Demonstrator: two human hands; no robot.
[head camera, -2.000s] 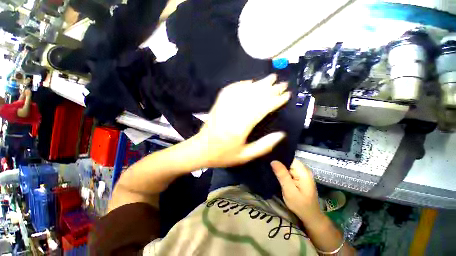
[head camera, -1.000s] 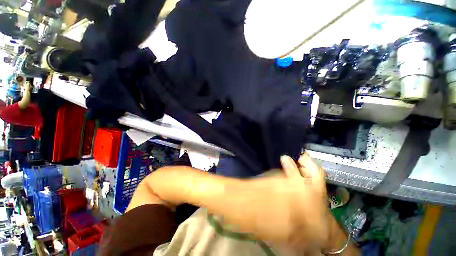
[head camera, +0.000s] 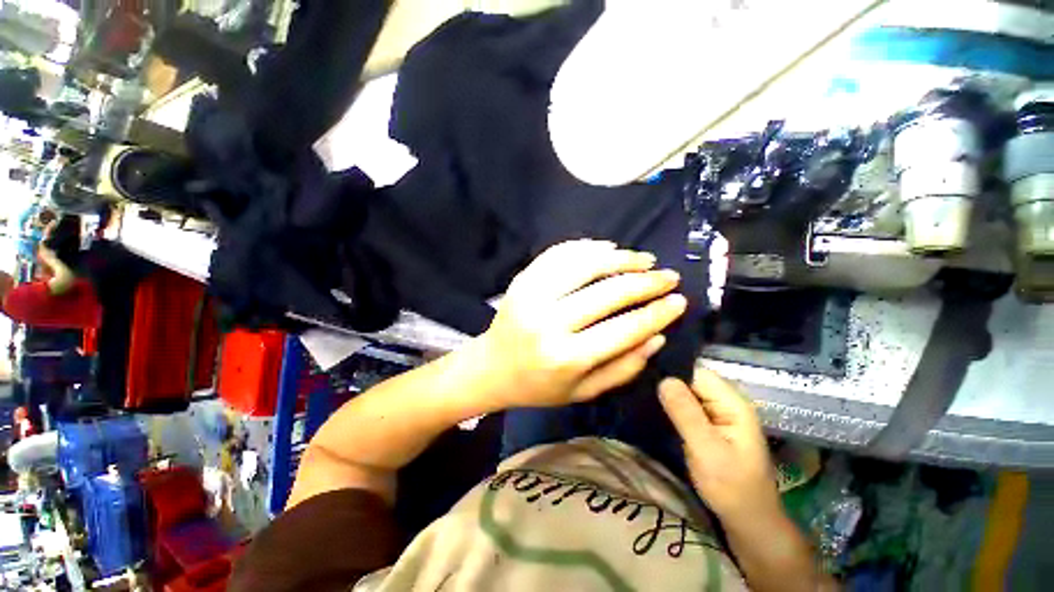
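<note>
A dark navy garment piece (head camera: 462, 150) lies over the table left of the overlock machine (head camera: 670, 81) and runs down to my lap. Its right edge lies at the dark, shiny presser foot area (head camera: 700, 237). My left hand (head camera: 584, 324) lies flat on the cloth, fingers stretched toward the foot. My right hand (head camera: 722, 434) pinches the cloth's lower right edge between thumb and fingers at the table's front edge. The needle itself cannot be made out.
Two silvery cylinders (head camera: 934, 174) stand at the right. A grey scale strip (head camera: 902, 434) runs along the table's front edge. More dark cloth (head camera: 283, 220) is heaped at the left. Red crates (head camera: 173, 341) and a blue crate frame (head camera: 289, 422) stand beyond. A person in red (head camera: 52, 295) is at far left.
My left hand has moved from over my right hand up onto the cloth beside the foot. The cloth strip across the table edge is now mostly covered. My right hand stays at the lower edge.
</note>
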